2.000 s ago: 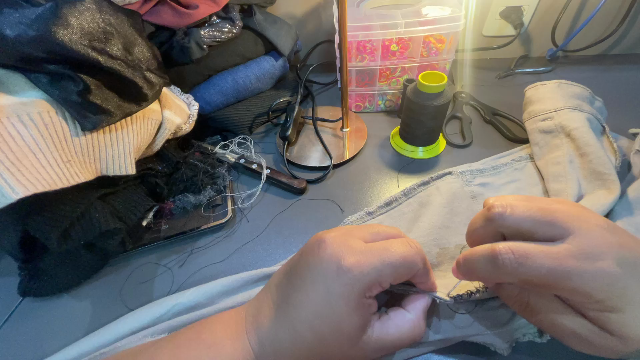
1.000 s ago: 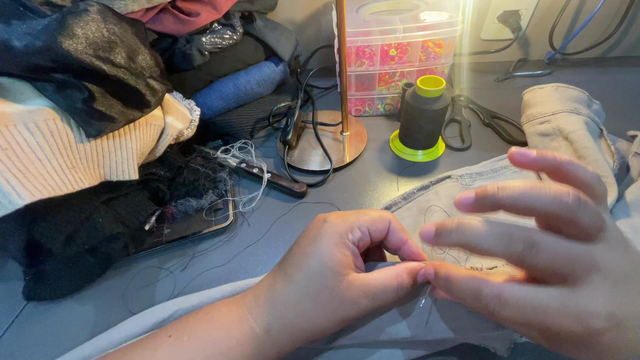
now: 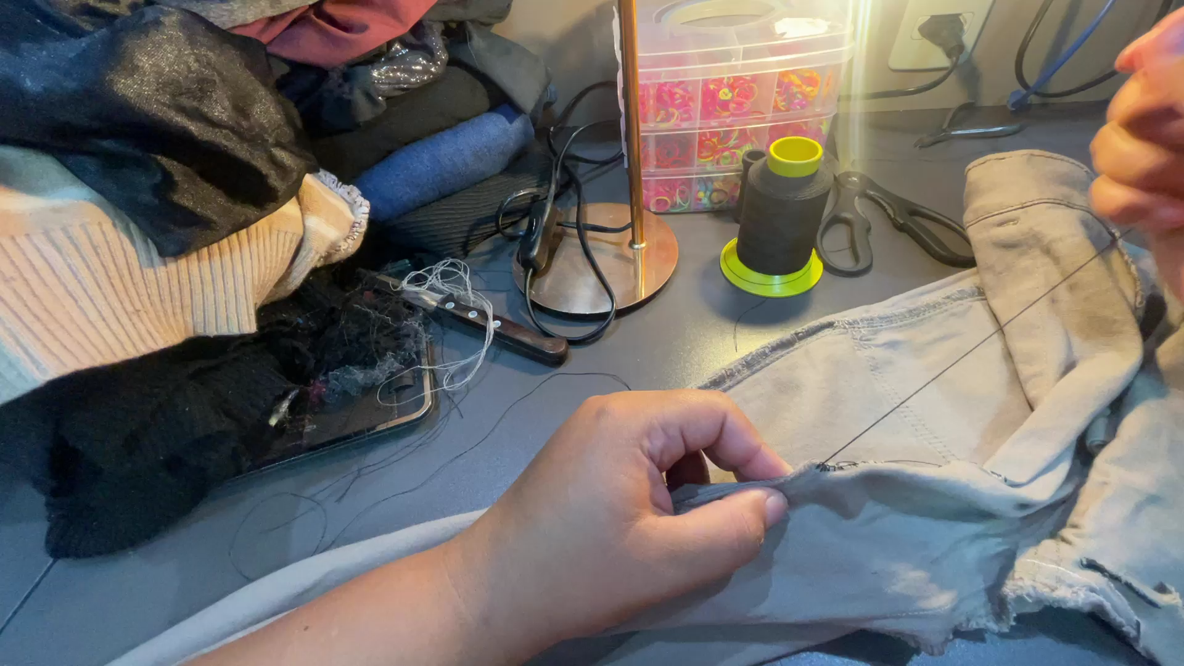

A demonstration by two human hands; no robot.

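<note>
My left hand [image 3: 647, 499] pinches a folded edge of the pale beige garment [image 3: 888, 379] between thumb and forefinger. Just right of those fingertips, a dark thread [image 3: 971, 350] leaves a short row of dark stitches [image 3: 837, 466] in the fabric and runs taut up to my right hand [image 3: 1147, 148]. My right hand is partly cut off at the right edge of the view, its fingers closed around the thread's far end. Whether a needle is in those fingers cannot be told. A ragged, frayed edge of the cloth shows at the lower right.
Behind the garment stand a cone of black thread [image 3: 784, 217], black-handled scissors [image 3: 888, 222], a lamp base [image 3: 610, 264] and a clear box of colourful bands [image 3: 731, 102]. A wooden-handled knife [image 3: 499, 328] lies by tangled thread, beside piled clothes [image 3: 139, 250] on the left.
My right hand has moved away from my left, up to the right edge, and the thread between them is drawn taut. My left hand still pinches the cloth.
</note>
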